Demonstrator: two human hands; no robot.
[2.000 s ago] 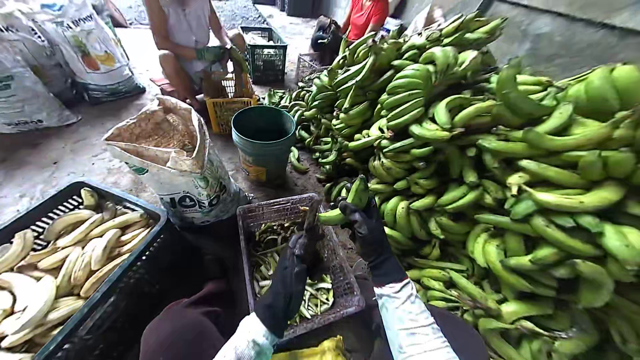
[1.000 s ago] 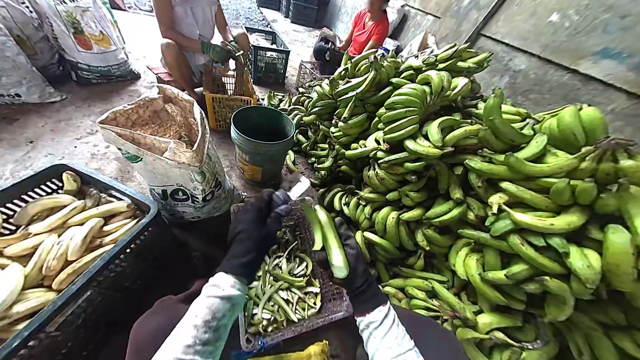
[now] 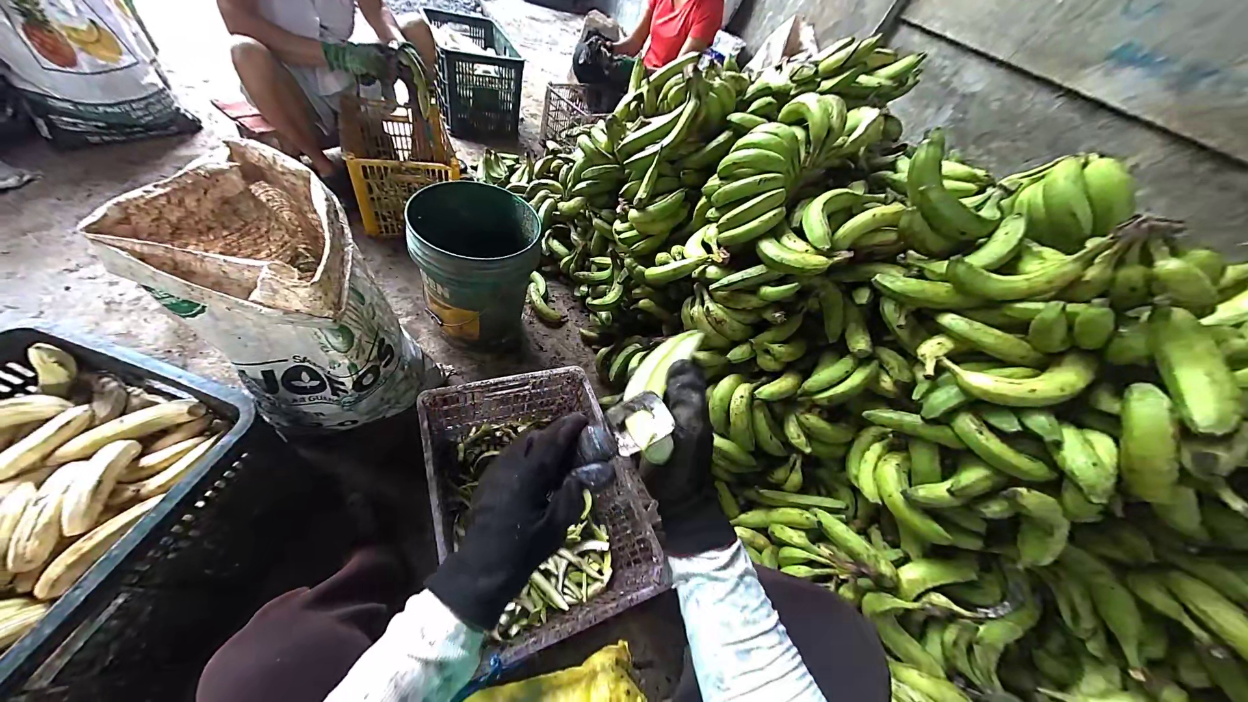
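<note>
My left hand (image 3: 526,502), in a dark glove, grips a short-bladed knife or peeler (image 3: 639,426) whose flat metal blade lies against a partly peeled green plantain (image 3: 665,363). Around the plantain's lower part, my right hand (image 3: 687,468), also gloved, is closed; the pale upper end points up. Both hands are over a slatted plastic crate (image 3: 507,383) holding strips of green peel (image 3: 570,570). A large heap of green plantains (image 3: 936,390) rises just right of my right hand. Peeled plantains (image 3: 97,468) fill part of a dark crate (image 3: 219,395) at the left.
An open woven sack (image 3: 322,361) and a green bucket (image 3: 475,263) stand beyond the peel crate. Farther back, a gloved person (image 3: 292,68) sits at a yellow crate (image 3: 395,195), near a dark green crate (image 3: 483,88). Another person in red (image 3: 682,24) sits behind the heap. Yellow material (image 3: 570,678) lies below.
Two seconds ago the plantain was green-skinned in my right hand; pale flesh now shows at its upper end. The blade has moved from beside the plantain onto it since one second ago.
</note>
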